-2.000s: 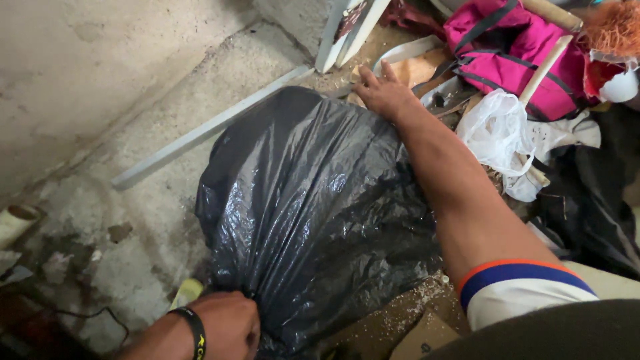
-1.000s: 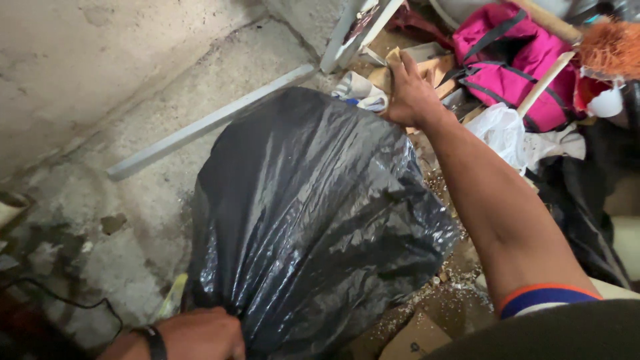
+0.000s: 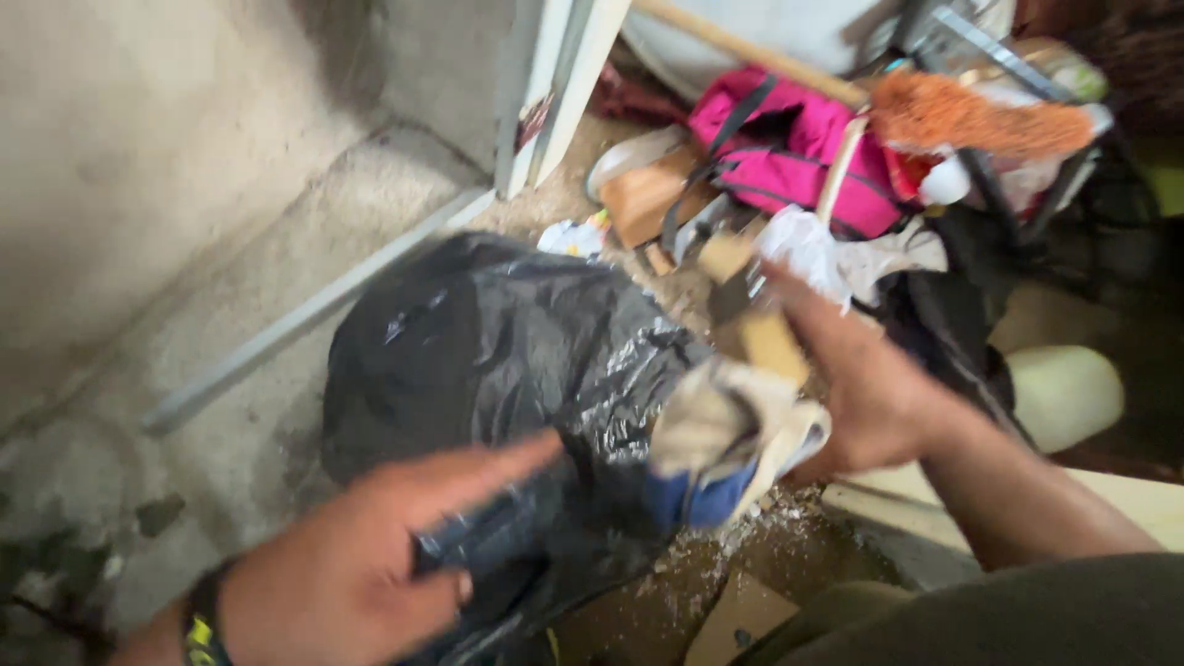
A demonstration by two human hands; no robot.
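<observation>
A black plastic bag (image 3: 499, 361), bulging and crumpled, lies on the floor in the middle of the view. Over its near part my left hand (image 3: 361, 555) is spread, index finger and thumb apart, with nothing seen in it; a dark band is on the wrist. At the bag's right side, my right hand (image 3: 860, 388) holds a blurred bundle: a beige and blue cloth-like piece (image 3: 717, 435) and tan pieces (image 3: 772, 347), perhaps wood or cardboard. The bag's mouth cannot be made out.
A pale metal strip (image 3: 314, 314) runs along the concrete floor on the left. Beyond the bag lie a pink bag (image 3: 805, 139), a wooden stick (image 3: 749, 46), an orange fluffy duster (image 3: 980, 116), a white plastic bag (image 3: 805, 250) and a brown block (image 3: 652, 194). White granules lie at lower right.
My left hand has let go of the black bag. My right hand has come back from the pile beyond the bag, now with a bundle in it.
</observation>
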